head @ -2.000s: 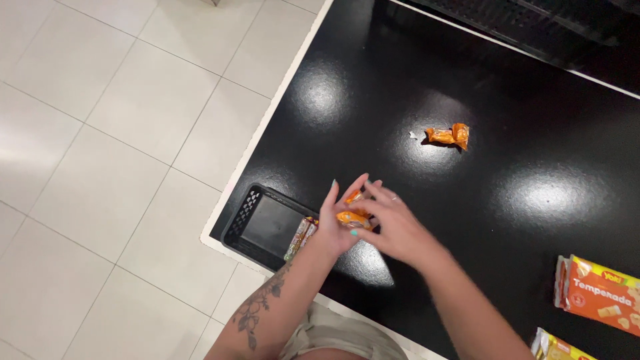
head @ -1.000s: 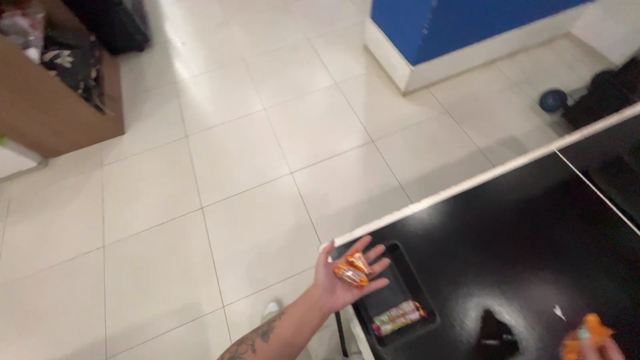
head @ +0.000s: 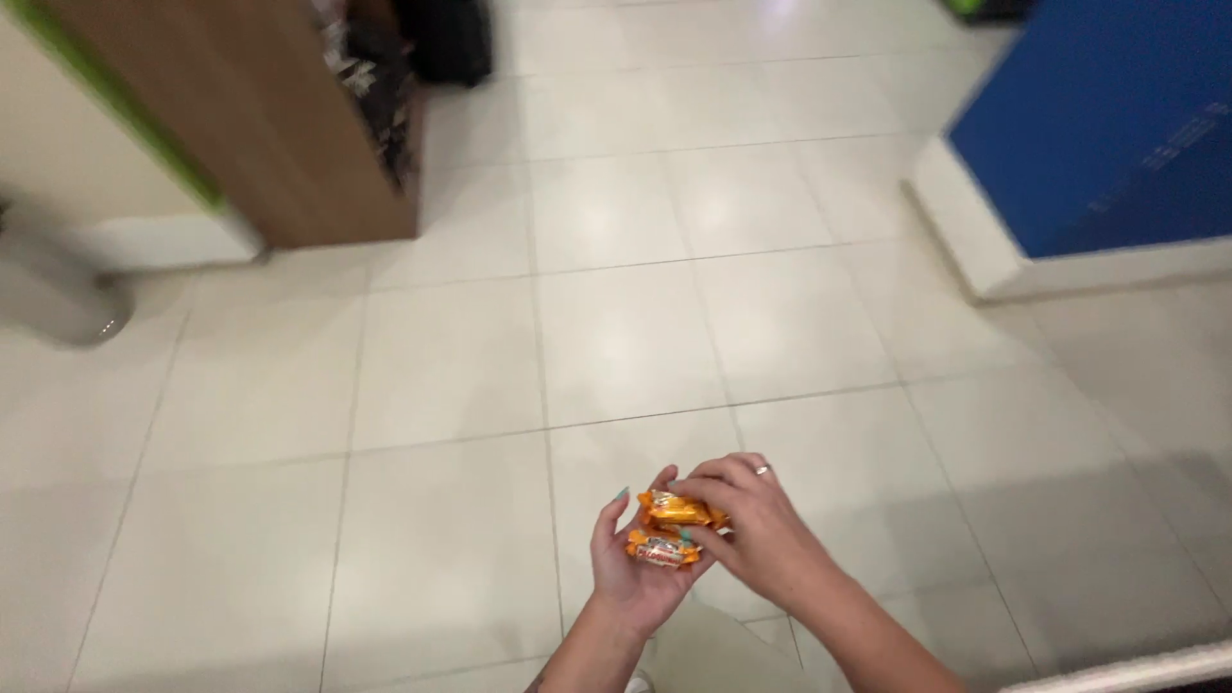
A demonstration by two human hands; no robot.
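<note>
Several orange-wrapped candies lie in the cupped palm of my left hand, low in the middle of the head view. My right hand comes over them from the right, its fingertips and thumb on an upper orange wrapper. A ring shows on one of its fingers. My right fingers partly cover the candies, so their exact number cannot be told.
Pale floor tiles spread in front of me. A brown wooden panel stands at the upper left, a grey cylindrical object at the left edge. A blue block with a white base is at the upper right. A pale counter edge crosses the lower right corner.
The view has swung from the black table to the floor. One second ago my right hand was at the table with orange wrappers, apart from my left; now it is over my left palm.
</note>
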